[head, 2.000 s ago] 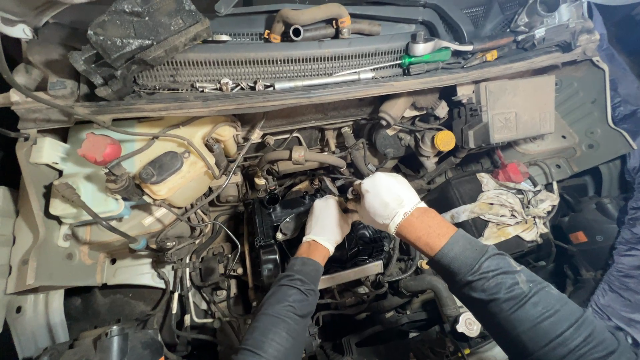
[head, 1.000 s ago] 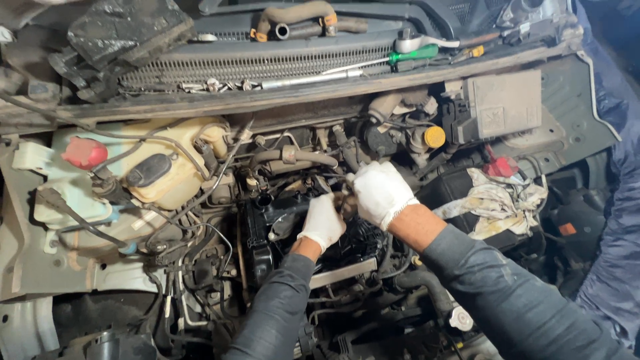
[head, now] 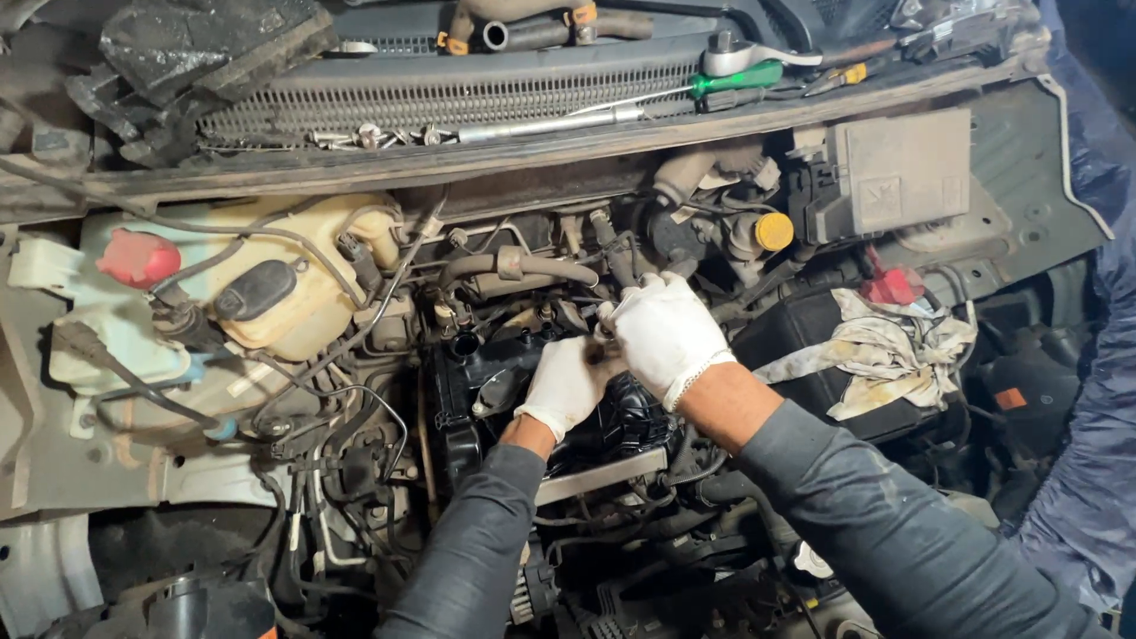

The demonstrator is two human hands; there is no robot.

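Both my hands, in white gloves with bare fingertips, meet over the right part of the black engine cover [head: 461,390] in a car's engine bay. My left hand [head: 568,382] reaches its fingertips toward my right hand [head: 666,333], which sits a little higher and to the right. The fingers of both are bent around something small and dark near a hose; what it is, and how each hand grips it, is hidden. A ribbed grey hose [head: 524,266] runs just behind them, and a metal bar [head: 603,477] lies in front of the cover.
Behind, the cowl grille [head: 408,98] bears a ratchet [head: 754,58], a green-handled screwdriver [head: 732,80], bolts [head: 382,136] and a cut hose [head: 532,34]. To the left are fluid reservoirs [head: 284,311]; at the right, a cloth rag [head: 896,351] lies over the battery [head: 790,333], beside a fuse box [head: 901,173].
My hands stay together at the same part of the engine, with only small shifts of the fingers.
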